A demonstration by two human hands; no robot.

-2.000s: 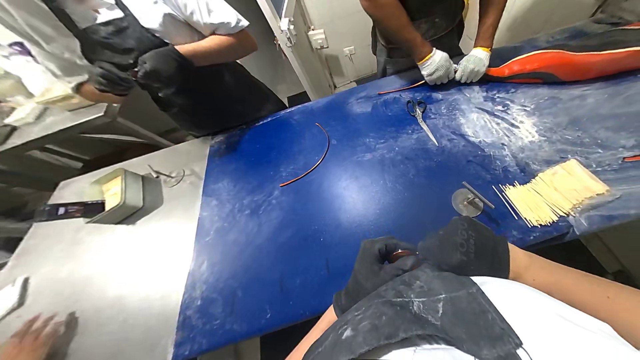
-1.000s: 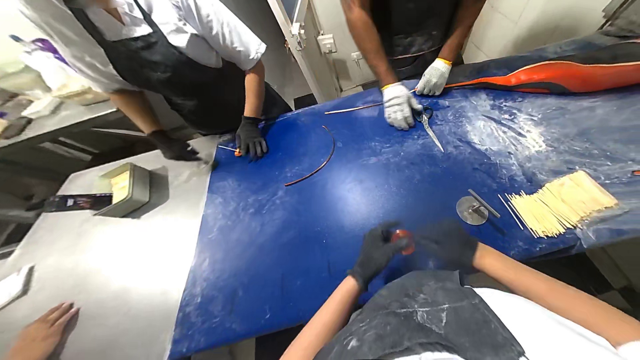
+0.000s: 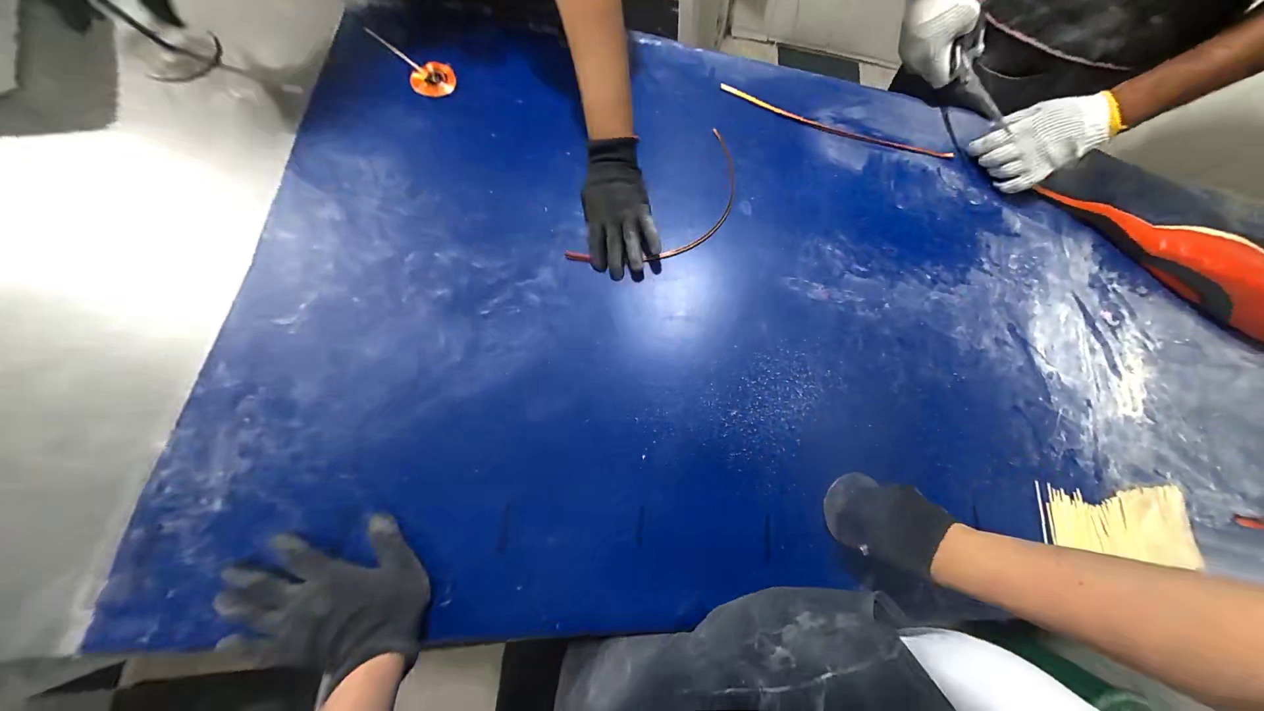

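Observation:
My left hand (image 3: 341, 592), in a dark glove, lies spread with its palm down at the near left edge of the blue work surface (image 3: 553, 395) and holds nothing. In a dark glove too, my right hand (image 3: 889, 518) grips a round metal disc tool (image 3: 849, 494) near the front edge, beside a bundle of thin pale sticks (image 3: 1126, 523). Farther back, a co-worker's dark-gloved hand (image 3: 619, 212) rests on a curved thin dark-red strand (image 3: 732, 188).
An orange spiral on a stick (image 3: 433, 79) lies at the far left. A second thin strand (image 3: 839, 130) lies near a co-worker's white-gloved hand (image 3: 1047, 138), which is beside a long red-and-black mass (image 3: 1205, 262). A bare metal table (image 3: 109, 346) adjoins on the left.
My hands have moved apart; the small reddish piece seen at my left hand is no longer there. A co-worker's gloved hand has reached the curved strand. The view has moved closer to the surface.

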